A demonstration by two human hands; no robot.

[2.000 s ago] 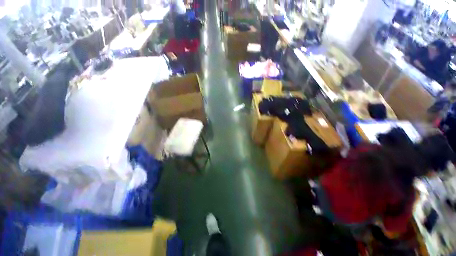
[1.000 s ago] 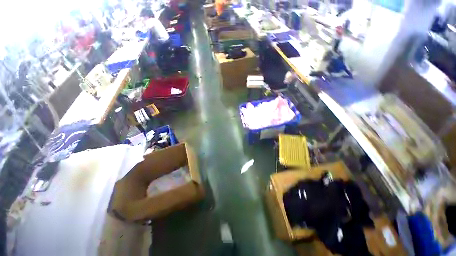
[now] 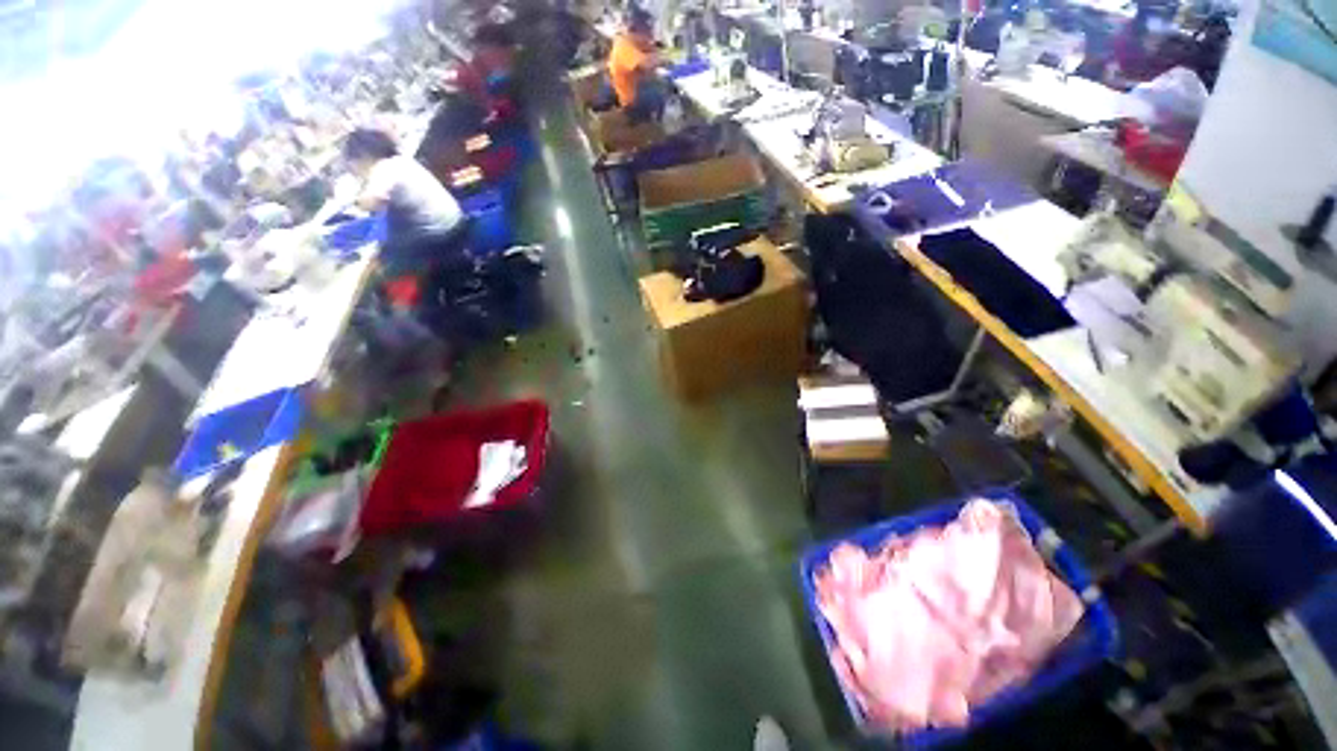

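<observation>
Neither of my hands is in the picture. Nearest in front of me at the lower right is a blue crate [image 3: 1103,646] heaped with pale pink garment pieces [image 3: 953,609]. A red crate [image 3: 418,477] with white pieces [image 3: 500,471] in it stands left of the green aisle [image 3: 616,484]. Further along on the right, black garment pieces [image 3: 723,275] lie on a brown cardboard carton [image 3: 733,345]. A small light tip, perhaps my shoe, shows at the bottom edge.
A machine table [image 3: 1078,382] with a pale sewing machine [image 3: 1217,352] and black fabric [image 3: 997,279] is on the right. A stool with a white-striped top [image 3: 846,421] stands beside it. A person in white [image 3: 418,198] sits at the left tables; a person in orange [image 3: 632,66] is far ahead.
The view has moved forward along the aisle. The pink-filled crate and the red crate are much nearer. The open carton on the left and the near carton with black pieces have left the view.
</observation>
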